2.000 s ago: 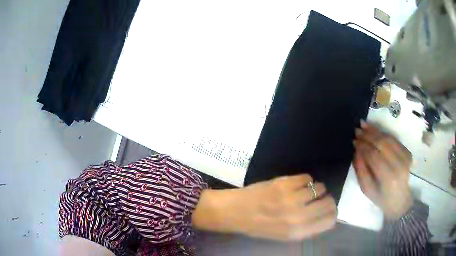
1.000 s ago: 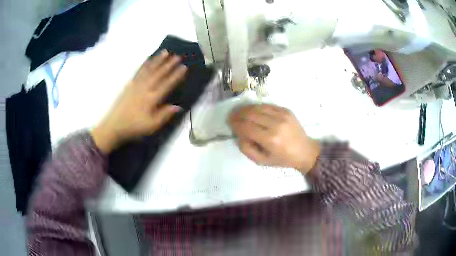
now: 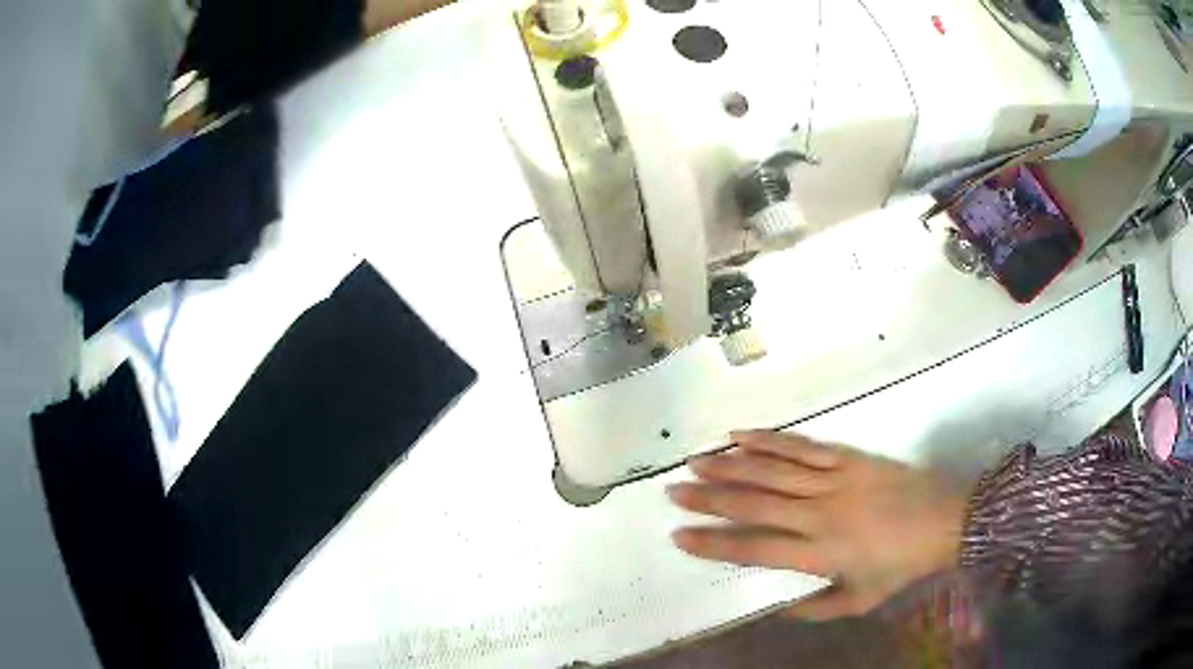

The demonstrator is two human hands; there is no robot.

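A black cut panel [image 3: 321,438] lies flat and slanted on the white table, left of the needle plate, with no hand on it. My right hand [image 3: 824,516] rests palm down near the table's front edge, below the machine bed, fingers apart and empty. My left hand is not seen. The cream-white sewing machine head [image 3: 707,144] stands over the pale needle plate [image 3: 576,342], with no cloth under the needle area. A thin dark thread lies across the plate.
A black stack [image 3: 124,529] lies at far left, touching or close to the panel's lower corner. Black pieces [image 3: 196,216] with light-blue cord lie above it. A phone [image 3: 1014,235] and slim black item [image 3: 1133,320] are at right. Skin and black cloth show at the top-left edge, owner unclear.
My left hand has left the panel and gone out of view. My right hand has moved right and down from the needle area and spread flat. The view has shifted.
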